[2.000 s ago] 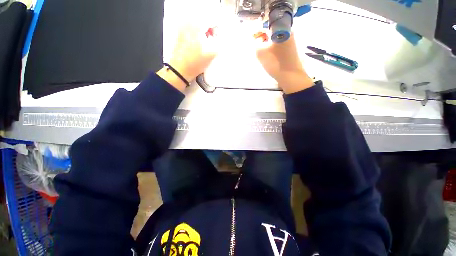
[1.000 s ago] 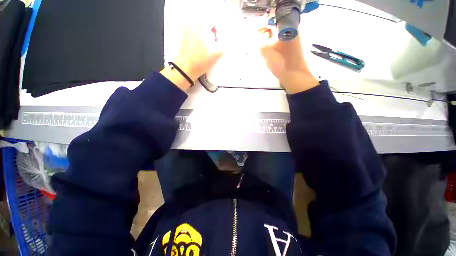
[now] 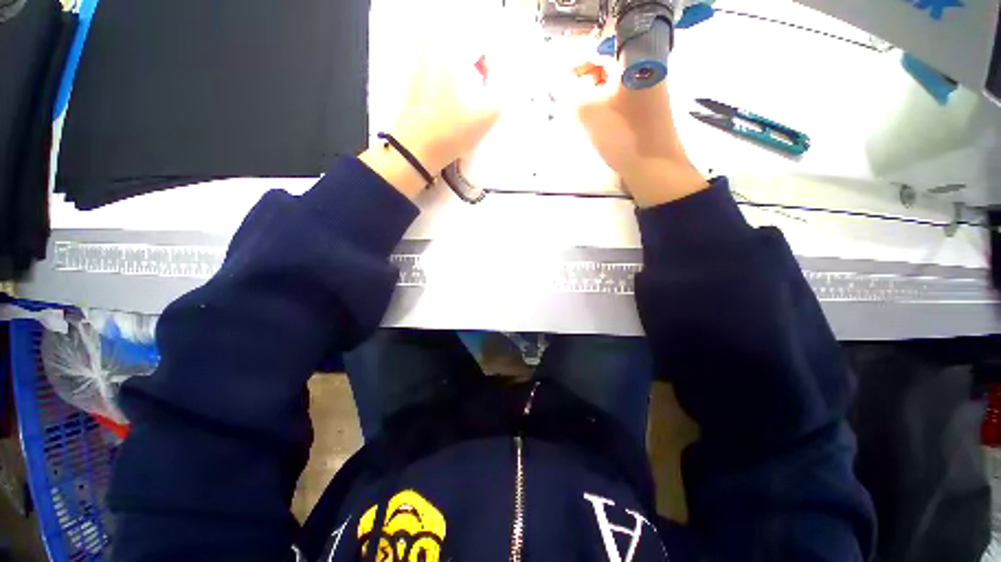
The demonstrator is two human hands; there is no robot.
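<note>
My left hand (image 3: 450,104) is near the needle area, left of it, its fingers washed out by glare. A red spot (image 3: 481,68) shows at its fingertips. My right hand (image 3: 631,126) is right of the needle, partly behind the machine's grey cylinder (image 3: 644,49). An orange-red spot (image 3: 591,74) shows at its fingertips. Whether either hand holds anything is lost in the glare. The white sewing machine (image 3: 911,27) is at the top right. A small dark curved piece (image 3: 463,182) lies by my left wrist.
A stack of black cut panels (image 3: 214,93) lies at left, with folded black fabric (image 3: 24,132) beyond a blue strip. Teal-and-black thread snips (image 3: 757,126) lie right. A ruler (image 3: 143,259) runs along the table front. A blue basket (image 3: 77,472) stands lower left, a dark fabric pile (image 3: 922,439) lower right.
The whole view has shifted slightly, so the table, snips and stack sit a little further right. Both hands remain beside the needle area with little visible change.
</note>
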